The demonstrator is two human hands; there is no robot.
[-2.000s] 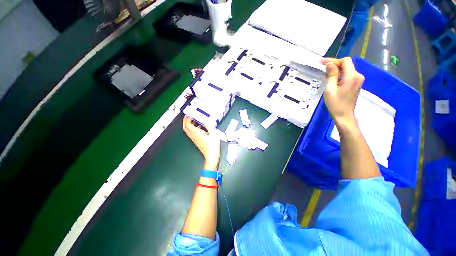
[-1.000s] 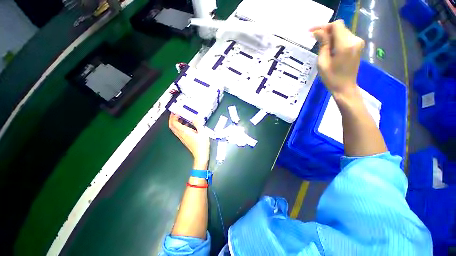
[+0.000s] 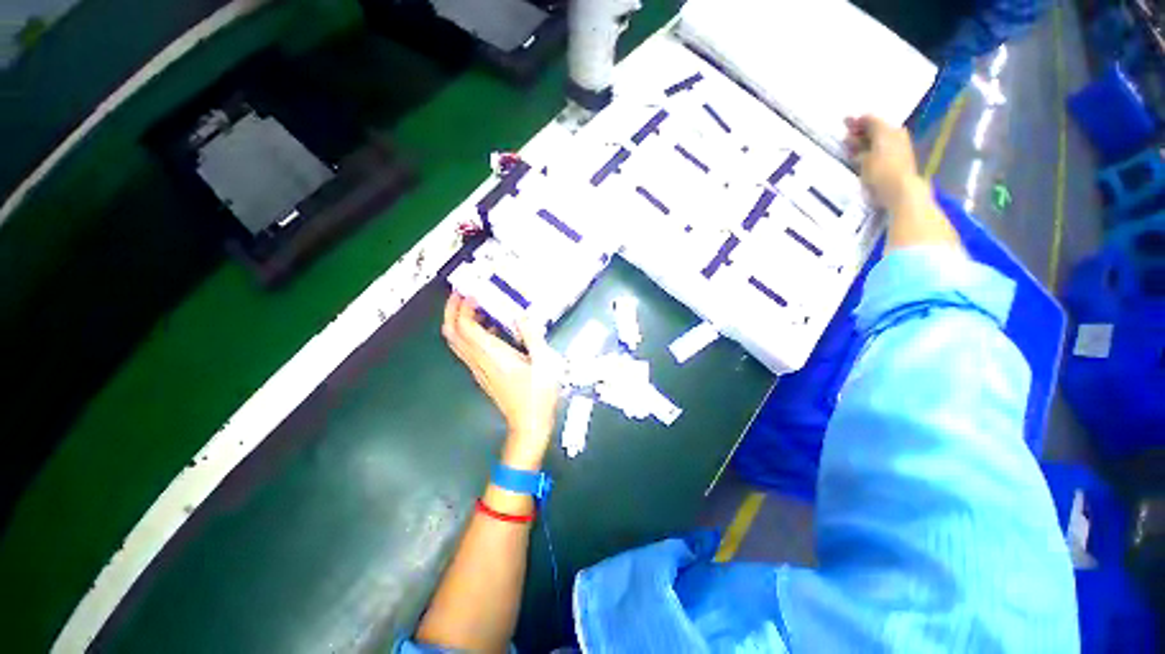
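Observation:
Stacked white battery packs with dark stripes and small wires stand at the bench's left edge. My left hand grips the near end of this stack. A white battery tray lies right of the stack, with flat packs in rows. My right hand is at the tray's far right corner, by the edge of a white sheet-like stack. Its fingers are curled; I cannot tell if they hold something. Small white strips lie loosely heaped on the dark green mat in front of the tray.
A green belt with a white edge rail runs along the left. It carries a black-framed device and another device farther back. A pale post stands behind the packs. A blue crate is beside the bench at right.
The thin white sheet over the tray is out of sight, and more pack rows show. My right hand has moved from above the tray to its far right corner. My left hand stays at the stack.

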